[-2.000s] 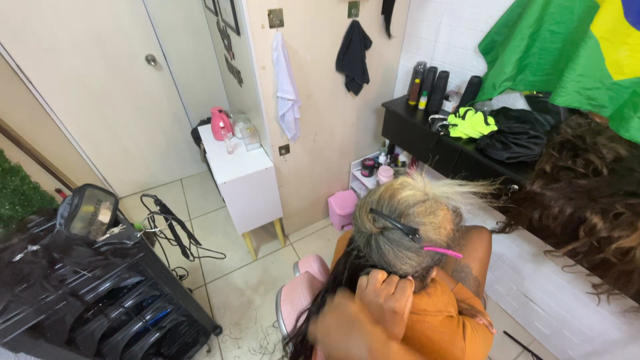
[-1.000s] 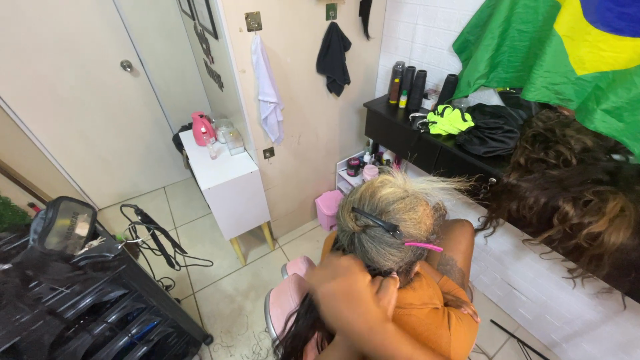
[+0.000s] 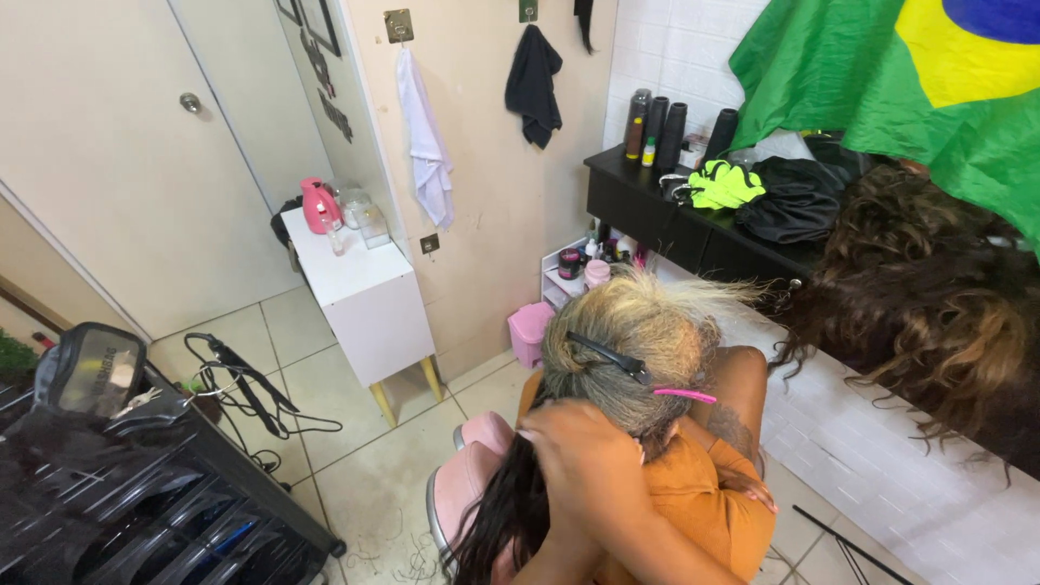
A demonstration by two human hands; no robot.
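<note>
A seated person's head [image 3: 626, 349] is bent forward, its blond and grey hair held by a black hair clip [image 3: 608, 357] and a pink hair clip [image 3: 684, 395]. At the back of the head, my right hand [image 3: 581, 459] is slightly blurred, its fingers bent over the top of the long dark hair [image 3: 508, 508]. That hair hangs down at the left over a pink chair [image 3: 461, 487]. My left hand is mostly hidden beneath the right one; only part of its forearm shows. The person wears an orange top [image 3: 707, 504], one hand resting on the arm.
A black trolley [image 3: 203, 487] stands at lower left, beside a corded hair tool [image 3: 256, 382]. Beyond are a white cabinet [image 3: 366, 301] and a pink bin [image 3: 530, 329]. Wavy brown hair [image 3: 918, 301] hangs from the black shelf [image 3: 642, 191] at right, below a flag [image 3: 877, 89].
My right hand has moved up from lower on the hair to the back of the head and now covers my left hand, which showed as a fist two seconds ago. The view has shifted somewhat.
</note>
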